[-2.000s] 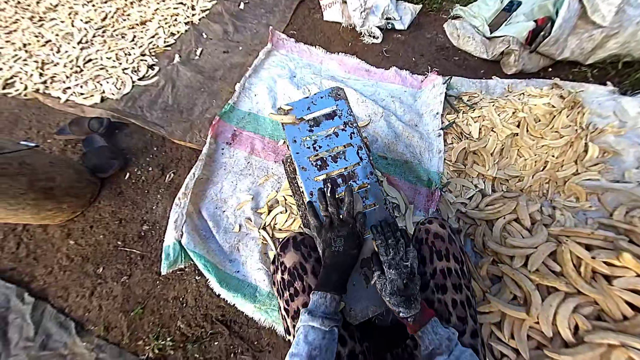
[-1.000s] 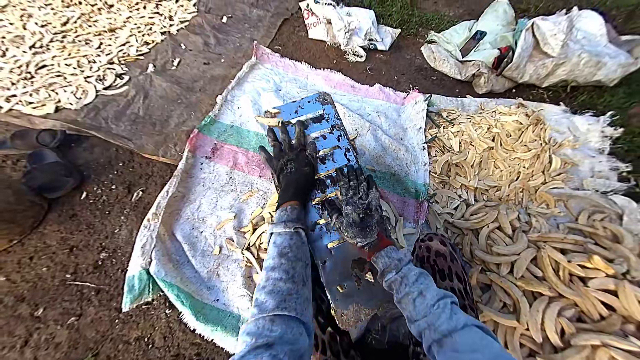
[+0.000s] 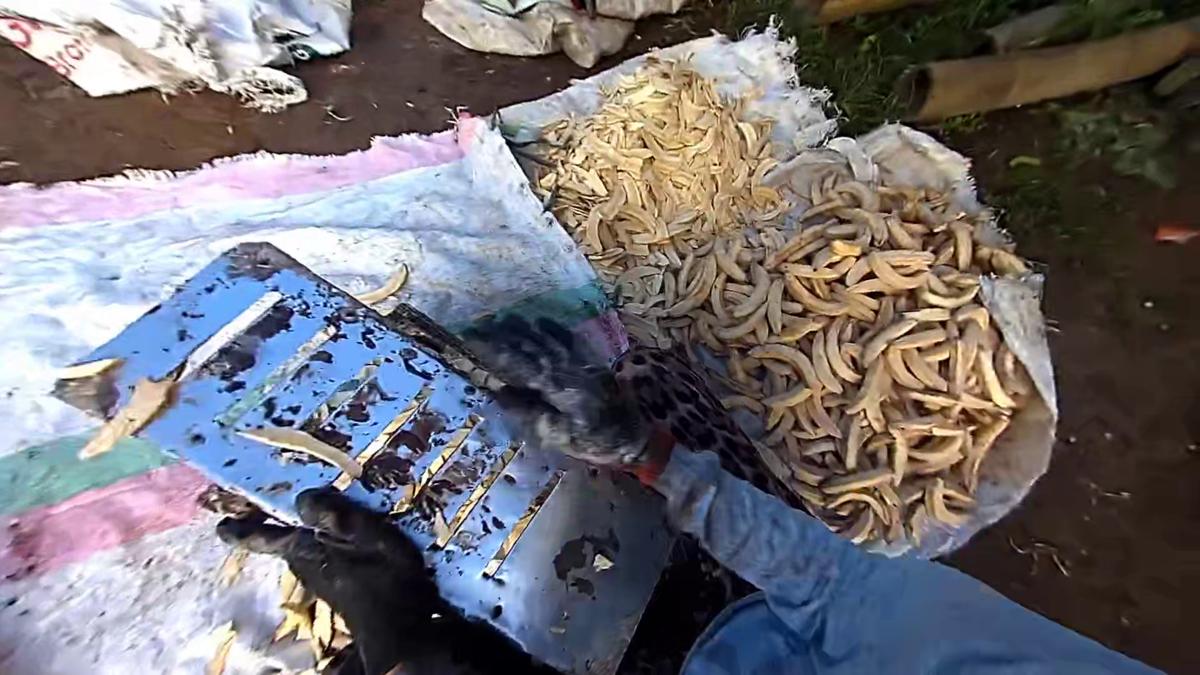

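A blue slotted slicing board [image 3: 375, 422], spotted with dark residue, slants across my lap. My left hand [image 3: 375, 572], in a black glove, rests along its lower left edge, fingers near a pale curved piece [image 3: 305, 448] that lies on the slots. At the board's right edge is my right hand [image 3: 562, 389], in a dirt-coated grey glove and blurred; whether it holds anything cannot be told. Other pale pieces [image 3: 129, 417] lie at the board's far left end. Cut slices [image 3: 314, 619] are on the woven sheet under the board.
To the right, a sack [image 3: 1036, 375] bears a heap of peeled, banana-like curved pieces [image 3: 872, 347]. Thinner slices [image 3: 666, 141] are piled beyond it. The striped woven sheet [image 3: 375, 206] spreads under the board. Bamboo poles [image 3: 1059, 70] lie at the upper right, white sacks [image 3: 225, 37] at the upper left.
My right hand has gone from the top of the board to its right edge. My left hand has moved from the slots to the left edge. The view has swung right and closer.
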